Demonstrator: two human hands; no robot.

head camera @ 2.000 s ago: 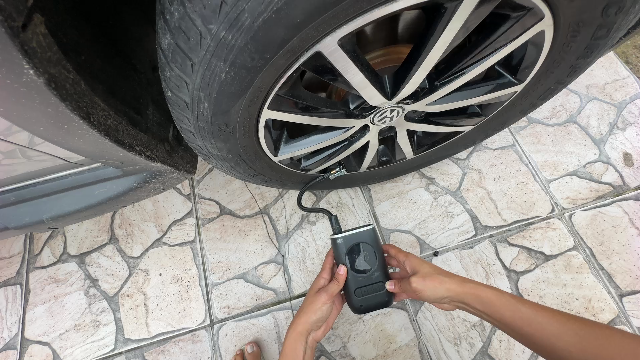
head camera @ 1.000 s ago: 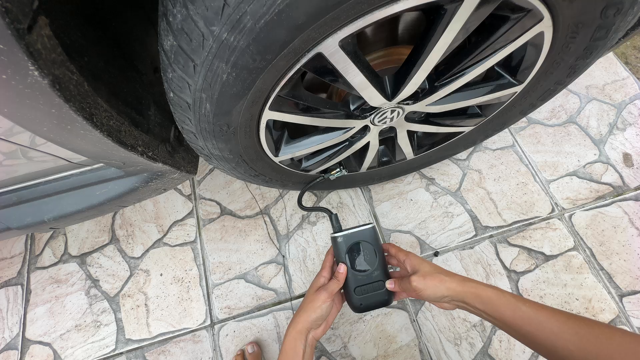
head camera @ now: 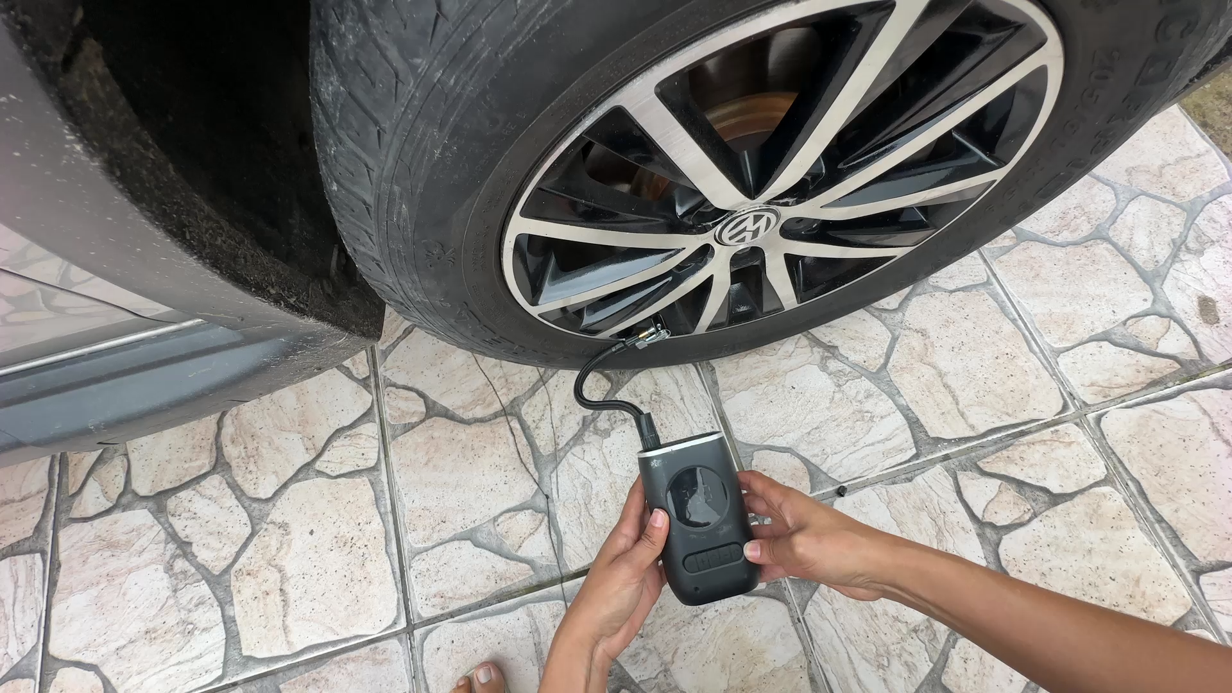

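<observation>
A dark grey portable tyre inflator [head camera: 701,520] with a round glossy display and a button panel is held low over the floor. My left hand [head camera: 621,573] grips its left side, thumb on the edge. On its right side my right hand [head camera: 818,539] holds on, thumb near the buttons. A short black air hose [head camera: 589,390] curves up from the inflator's top to a metal valve connector [head camera: 647,336] at the lower rim of the alloy wheel [head camera: 722,269]. The connector seems attached at the valve, which it hides. Around the wheel is a black car tyre [head camera: 433,192].
Grey car bodywork [head camera: 173,231] and the dark wheel arch fill the upper left. Beneath everything lies a stone-patterned tile floor [head camera: 308,549]. Toes of a bare foot [head camera: 481,678] show at the bottom edge. A small dark bit lies on the floor right of the inflator.
</observation>
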